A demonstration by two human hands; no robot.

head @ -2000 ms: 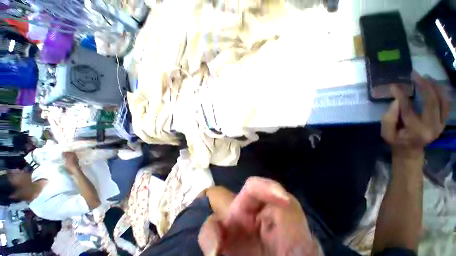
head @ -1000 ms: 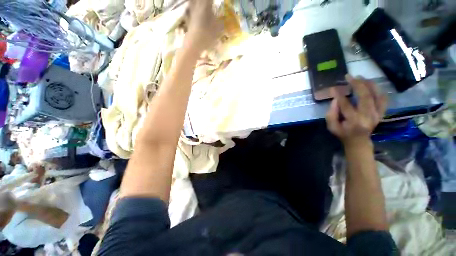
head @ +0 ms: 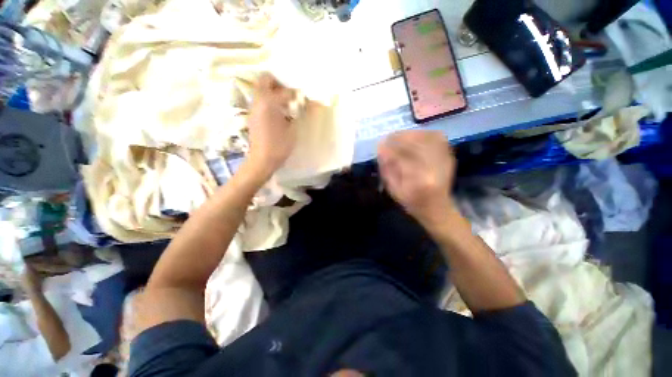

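A large heap of cream fabric (head: 184, 74) lies on the left part of the machine table. My left hand (head: 273, 121) is on the heap with fingers bent on a bunched bit of the cloth. My right hand (head: 418, 168) is blurred, its fingers curled, just off the table's front edge below the phone; whether it holds anything cannot be told. The phone (head: 429, 66) lies on the table with a pink screen and green blocks. A glossy black device (head: 519, 44) with a bright reflection is to its right.
The blue-edged table (head: 486, 121) carries a printed ruler strip. Cream scraps (head: 604, 132) hang at its right end. Pale cloth (head: 538, 243) lies low at the right. Another person's arm (head: 46, 313) shows at the lower left, below a grey fan box (head: 33, 151).
My right hand has left the phone and moved left and off the table. My left hand has come down nearer over the cream heap. The phone screen has turned from dark to pink.
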